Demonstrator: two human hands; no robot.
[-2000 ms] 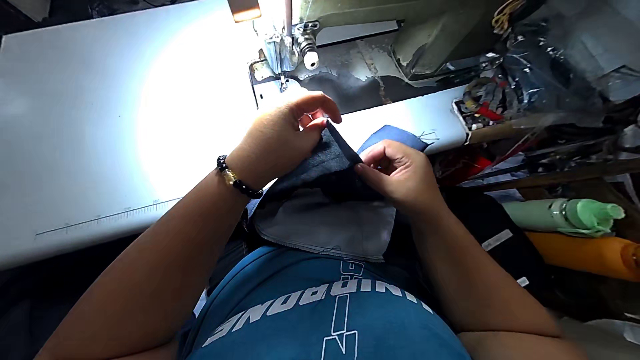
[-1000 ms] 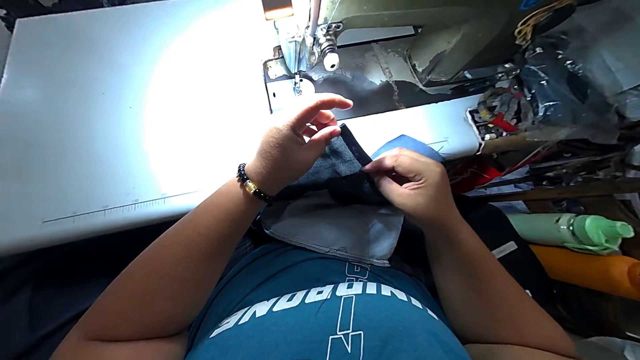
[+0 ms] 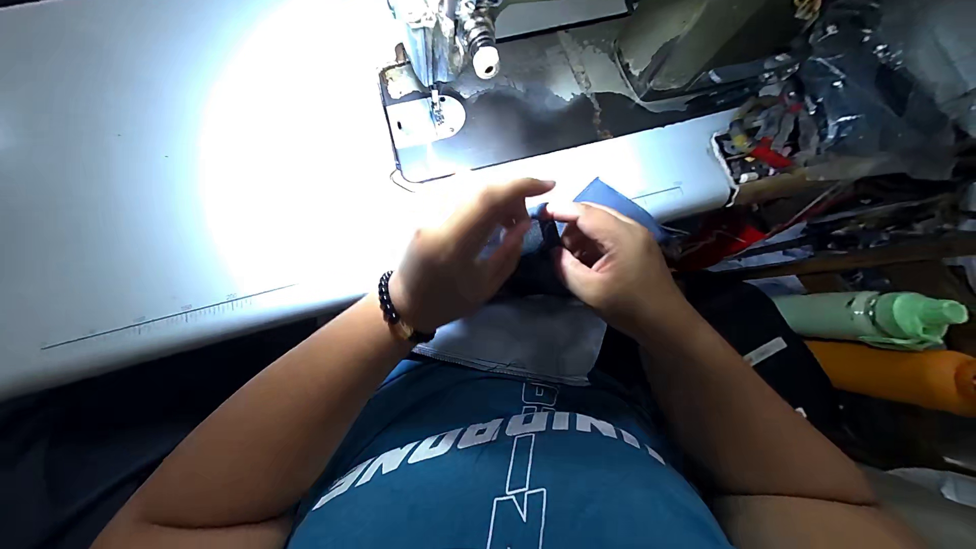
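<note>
A dark denim piece (image 3: 547,232) is pinched at its folded edge between the thumb and fingers of my right hand (image 3: 610,263). Close beside it on the left, my left hand (image 3: 465,255) has its fingers spread around the denim; whether they grip it cannot be told. A grey cloth panel (image 3: 526,335) hangs below the hands over my lap. Blue fabric (image 3: 621,206) lies on the table edge behind my right hand. The sewing machine's needle and presser foot (image 3: 436,107) stand beyond my hands, with no cloth under them.
The white sewing table (image 3: 114,191) has a printed ruler scale near its front edge. At the right are a tray of scraps (image 3: 762,152), clear plastic bags (image 3: 862,99), a green bottle (image 3: 869,316) and an orange roll (image 3: 900,374). The machine's bed (image 3: 534,107) adjoins the table.
The denim edge that stood up between my hands is now folded down and bunched at my right fingertips. My hands have come closer together.
</note>
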